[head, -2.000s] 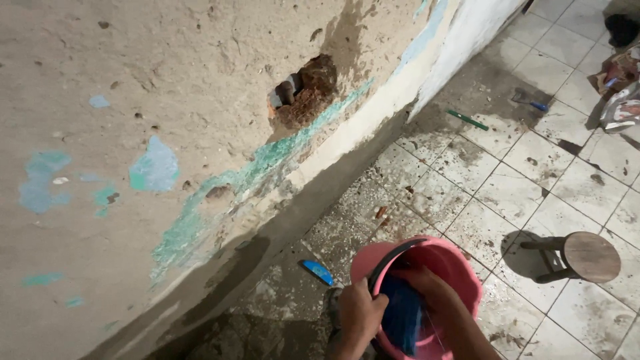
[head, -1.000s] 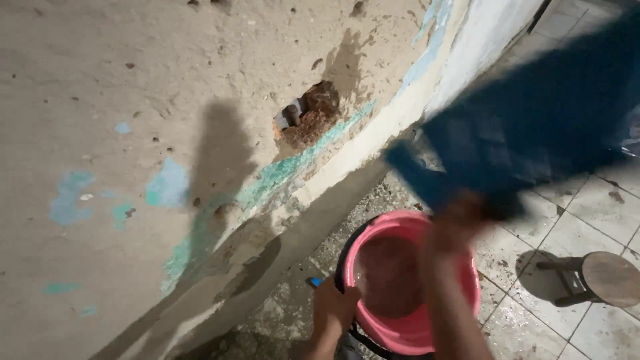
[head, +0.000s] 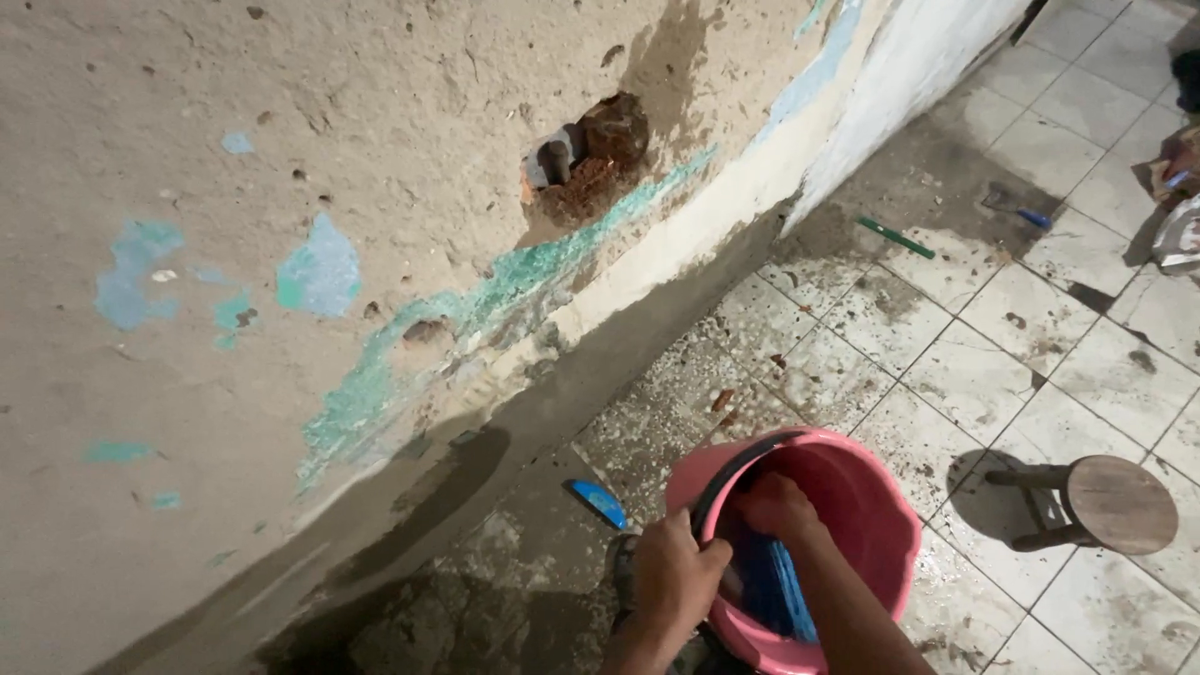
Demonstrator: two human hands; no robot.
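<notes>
A pink plastic bucket stands tilted toward the wall on the floor, low in the view. My left hand grips the bucket's rim and black handle on the left side. Inside the bucket, my right hand holds a blue item, which looks like a cloth or a flexible plastic piece; its lower part and my fingertips are partly hidden. A blue curved plastic piece lies on the floor left of the bucket. Above, the plastered wall has a broken hole with a pipe-like part inside.
A small round wooden stool lies on its side at the right. Farther off on the wet tiled floor are a green strip and a blue-handled tool. Crumpled packaging lies at the right edge. Debris is scattered along the wall's foot.
The blue item was raised above and right of the bucket one second ago; my right hand has brought it down into the bucket. My left hand has stayed at the rim.
</notes>
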